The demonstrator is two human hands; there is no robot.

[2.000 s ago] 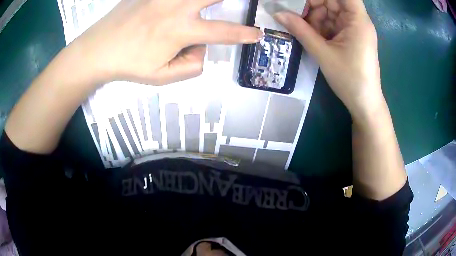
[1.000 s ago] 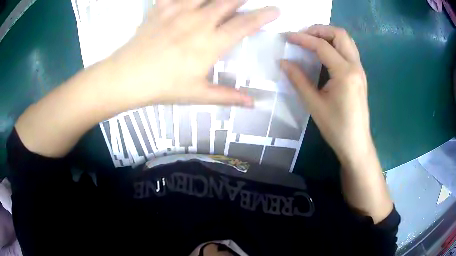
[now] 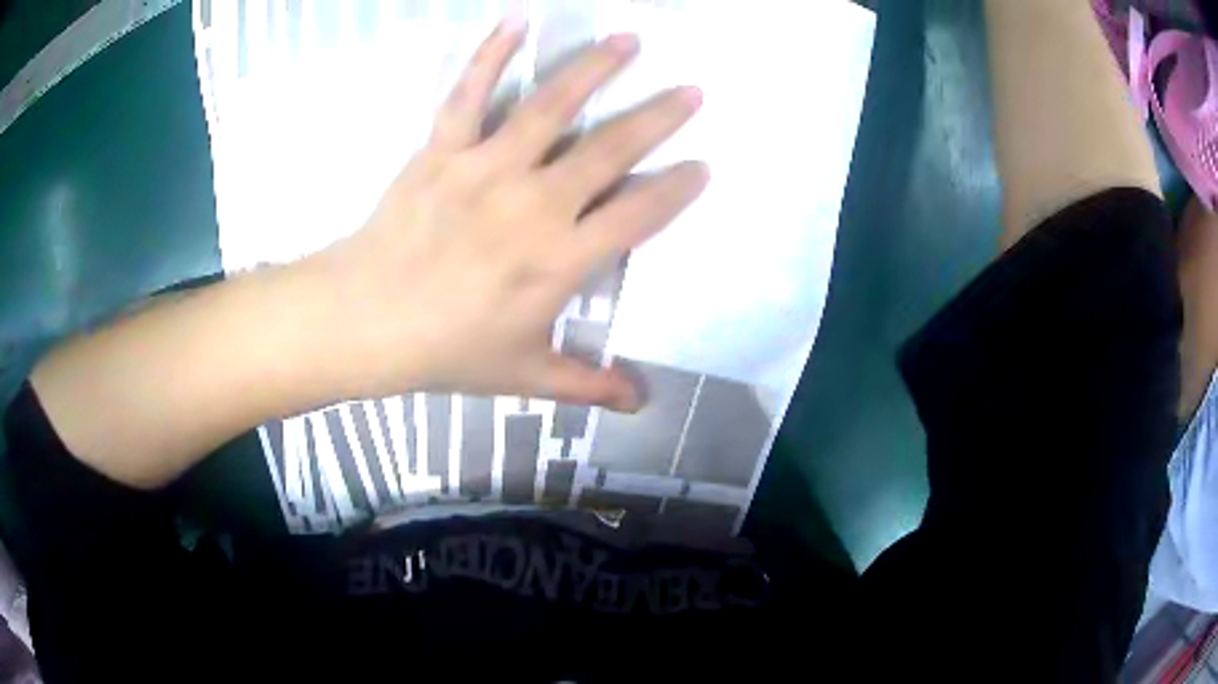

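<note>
Fanned white adhesive sheets with rows of grey rectangles lie in front of me and glare white at the upper right. My left hand lies palm down over them with its fingers spread and holds nothing that shows. Its thumb rests by a grey adhesive pad near the lower right. My right hand is out of the picture; only its forearm reaches past the top right edge. No handset shows.
The green bench surface lies around the sheets, with a pale edge strip at the upper left. A pink object is at the upper right. Part of another person's arm shows at the right edge.
The handset seen two seconds ago is no longer in view. My right hand has left the sheets and gone out past the top. My left hand has moved down slightly, fingers spread.
</note>
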